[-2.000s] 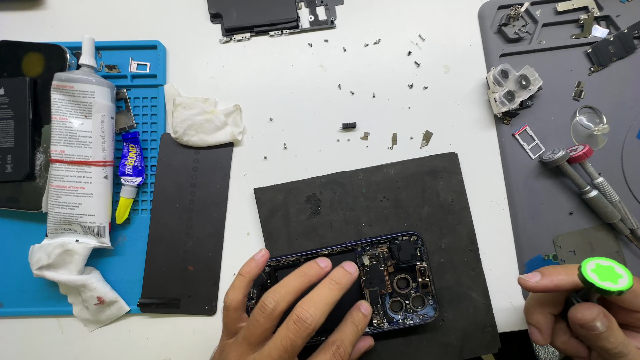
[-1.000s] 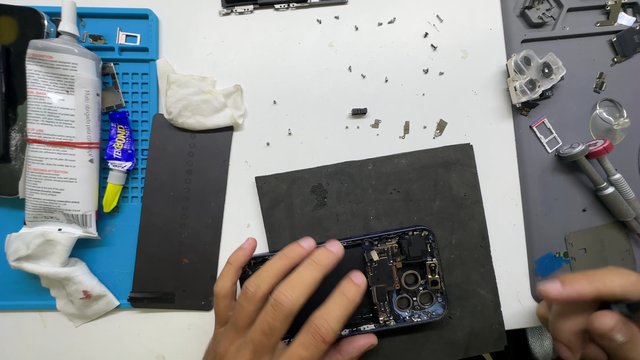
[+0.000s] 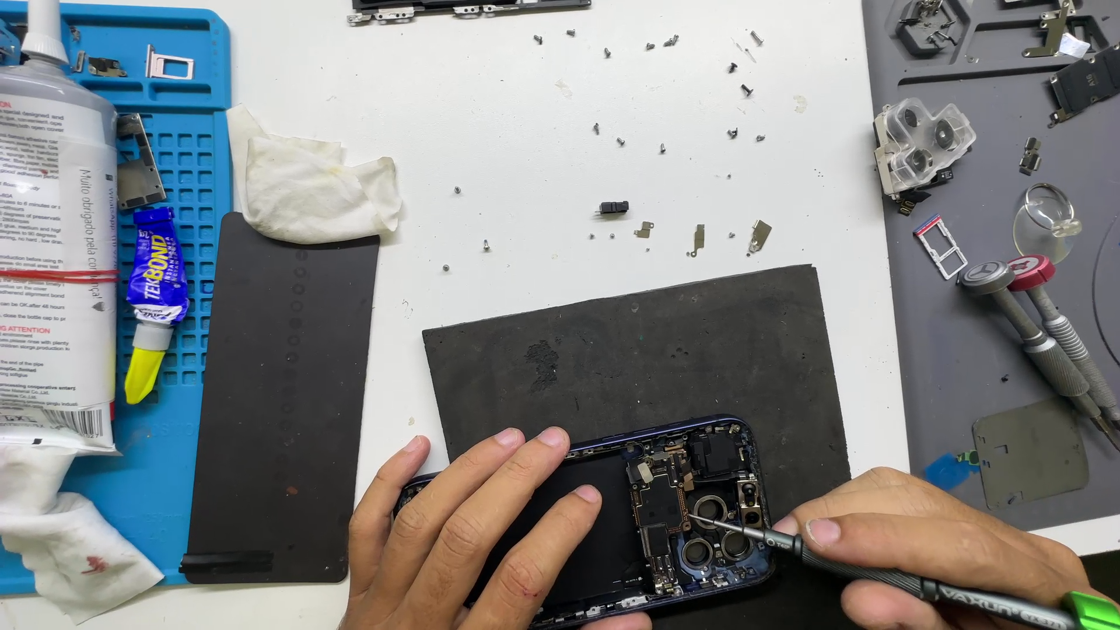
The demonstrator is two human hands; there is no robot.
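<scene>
An opened smartphone [image 3: 604,525] with a blue frame lies on a black foam pad [image 3: 630,350]. My left hand [image 3: 490,534] rests spread over its left part, with fingers on the dark inner area and the thumb at the lower edge. Between the fingers of my right hand [image 3: 945,542] is a precision screwdriver [image 3: 875,573] with a dark shaft and a green cap. Its thin tip is at the right edge of the logic board [image 3: 661,516], beside the round camera openings [image 3: 709,512]; whether it touches a screw is too small to tell.
Small screws [image 3: 746,90] and metal brackets [image 3: 759,236] lie scattered behind the pad. On the grey mat [image 3: 945,350] at right are a camera module [image 3: 923,144], a SIM tray [image 3: 941,248] and two screwdrivers [image 3: 1041,341]. Glue [image 3: 157,289] and a large tube [image 3: 52,227] lie on the blue mat [image 3: 184,437].
My right hand has moved left to the phone, bringing the screwdriver tip over its inside. Earlier it was at the far right, with the green cap facing up. My left hand stays on the phone.
</scene>
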